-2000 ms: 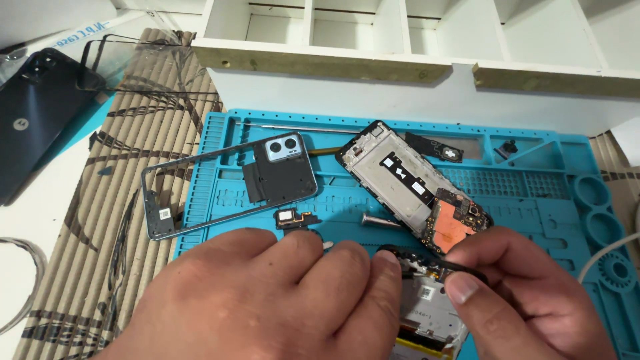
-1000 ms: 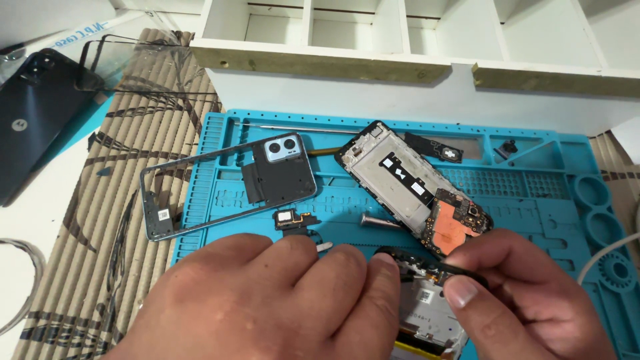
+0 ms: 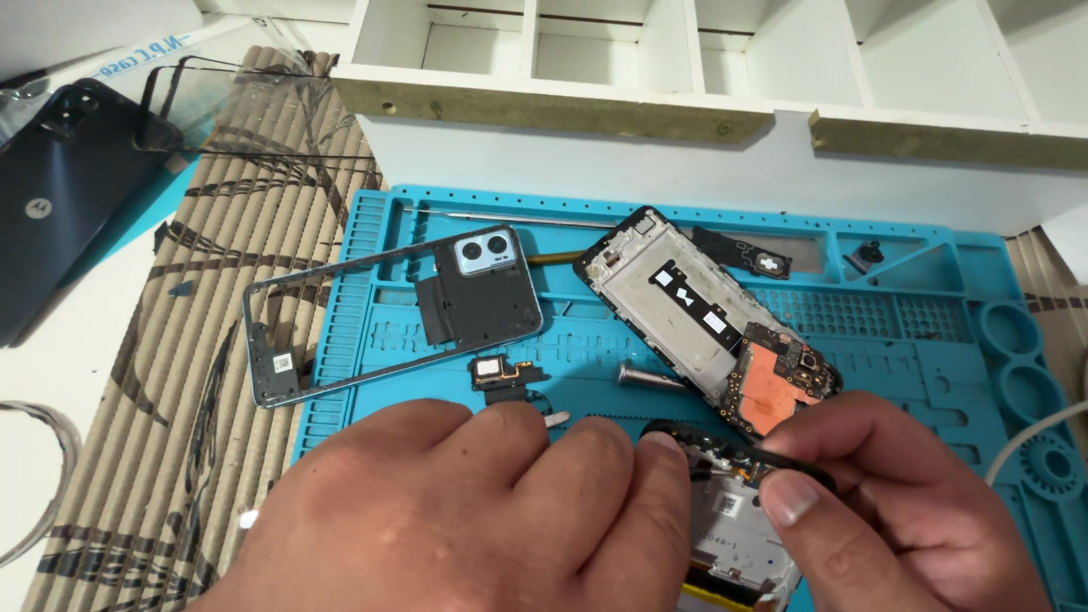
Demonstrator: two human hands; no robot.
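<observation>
My left hand (image 3: 476, 518) lies over the left side of an opened phone chassis (image 3: 735, 518), its fingertips at the top edge. My right hand (image 3: 884, 501) pinches the chassis's upper right edge between thumb and finger. A small flex part shows by the right thumb. Beyond the hands, a second phone frame (image 3: 671, 314) lies tilted, with a circuit board (image 3: 778, 382) bearing a copper-coloured patch on its lower end. To the left are a phone's outer frame with a camera cover (image 3: 480, 293) and a small speaker module (image 3: 501, 374).
A blue silicone repair mat (image 3: 918, 365) lies beneath the parts. On it are a metal cylinder (image 3: 650, 376), a thin metal tool (image 3: 527, 218) and a black bracket (image 3: 748, 255). White compartment shelving (image 3: 586, 64) stands behind. A dark Motorola phone (image 3: 68, 187) lies at far left.
</observation>
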